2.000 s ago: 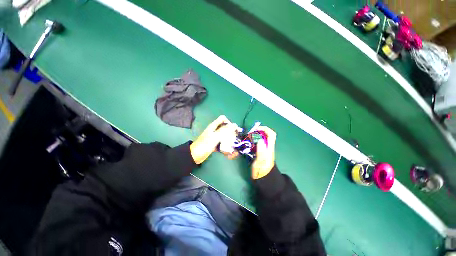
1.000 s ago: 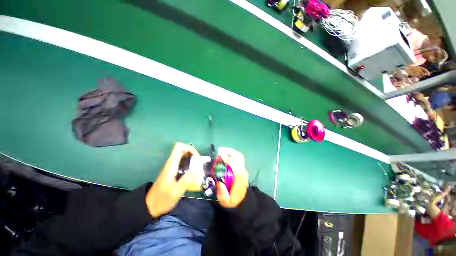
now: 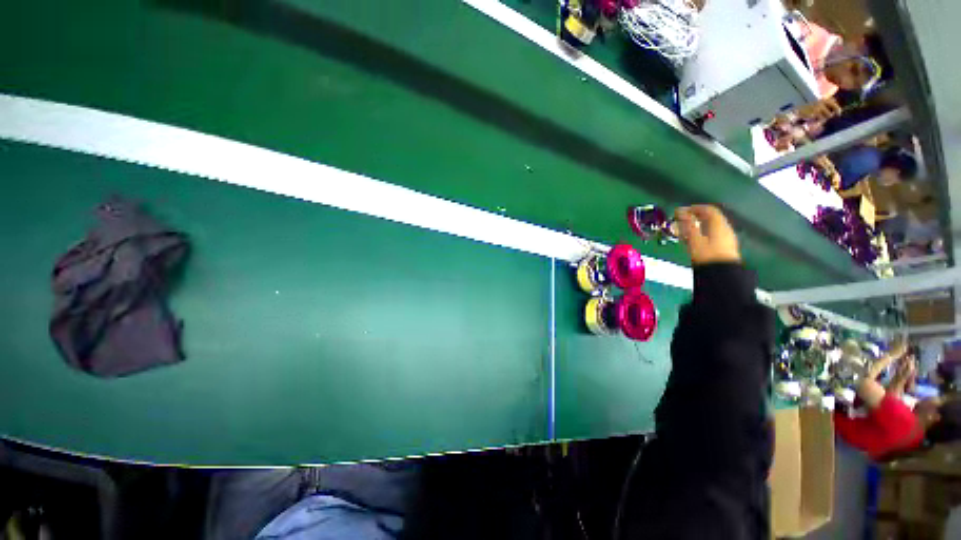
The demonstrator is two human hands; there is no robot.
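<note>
My right hand point(image 3: 708, 234) reaches out over the green belt on the right, its fingers closed around the silvery end of a core unit point(image 3: 648, 222). The unit's dark, pink-rimmed part sticks out to the left of the fingers. Two more core units stand side by side on the bench near the white strip. The farther one point(image 3: 625, 267) and the nearer one point(image 3: 635, 315) each have a glossy magenta flared mouth and a yellowish ring body to its left. My left hand is not in view.
A crumpled dark grey cloth point(image 3: 118, 287) lies on the left of the bench. A grey box point(image 3: 750, 74) and white wires point(image 3: 662, 30) are across the belt. Silvery parts point(image 3: 817, 353), an open carton point(image 3: 803, 464) and a person in a red sleeve point(image 3: 883, 422) are at the right.
The unit I was holding in both hands is gone from there, and a second magenta unit now stands beside the first. My right hand has moved right to the belt; my left has left the view.
</note>
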